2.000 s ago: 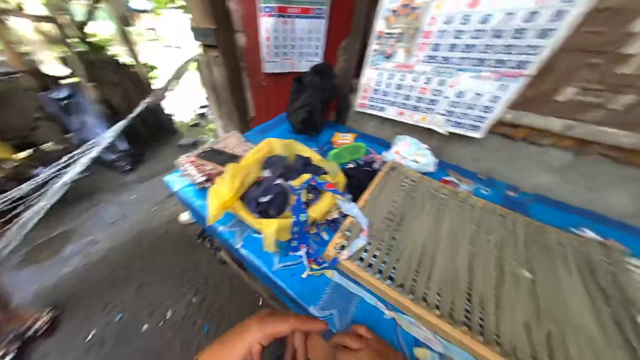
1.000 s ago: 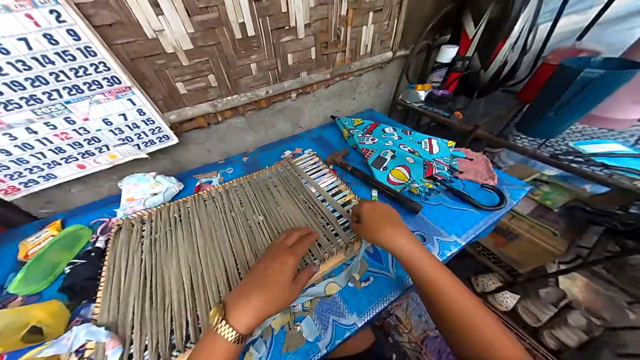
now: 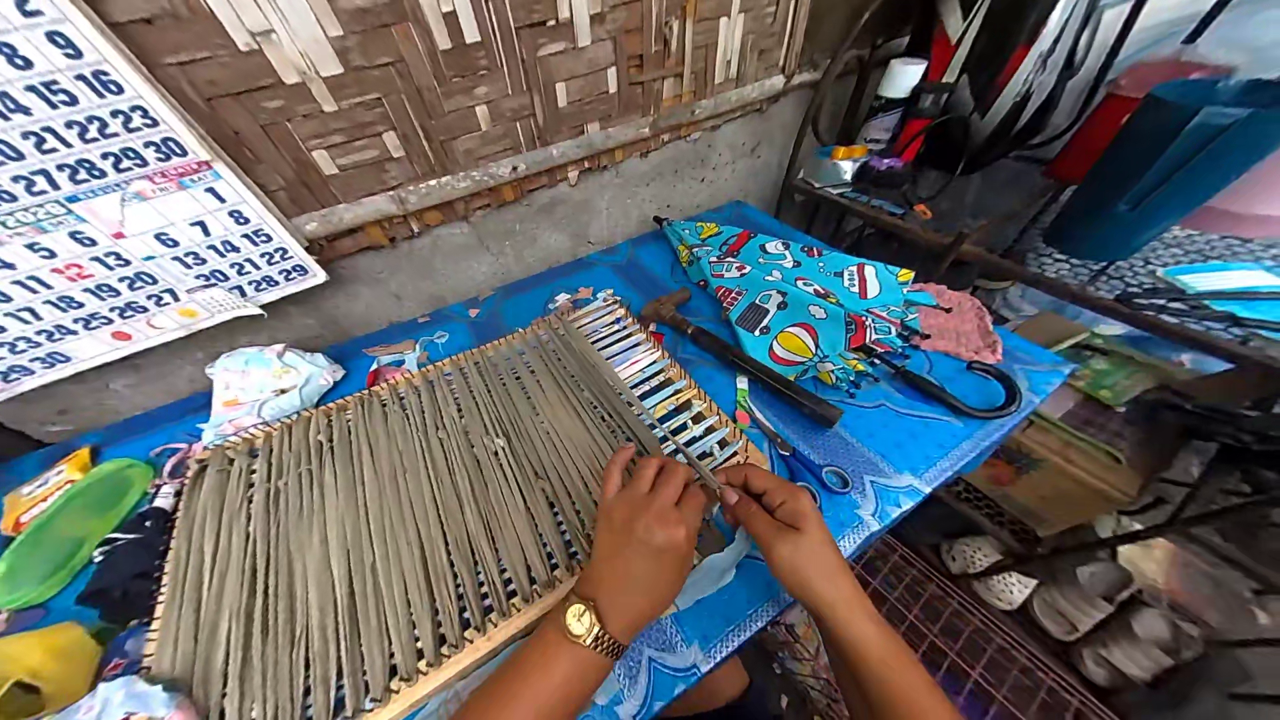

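Observation:
A wooden frame loom [image 3: 470, 645] edged with nails lies on the blue table cover, with grey-brown fabric strips [image 3: 380, 520] stretched side by side across most of it. White and coloured strips [image 3: 640, 360] run crosswise beneath, bare at the right end. My left hand [image 3: 650, 520], with a gold watch at the wrist, rests over the strips near the lower right corner. My right hand [image 3: 775, 515] pinches the end of a grey-brown strip between thumb and fingers, beside that corner. Whether the left fingers also grip the strip cannot be told.
Right of the loom lie a hammer [image 3: 745, 365], blue-handled scissors [image 3: 800, 460] and a folded blue umbrella [image 3: 790, 300]. A pink cloth [image 3: 958, 322] is behind the umbrella handle. Left are a green plastic item [image 3: 70, 535] and a bundled cloth [image 3: 270, 380]. A calendar [image 3: 130, 200] hangs on the wall.
The view has swung right since two seconds ago. Since one second ago, my left hand has moved right, close beside my right hand, which has moved down to the loom's lower right corner.

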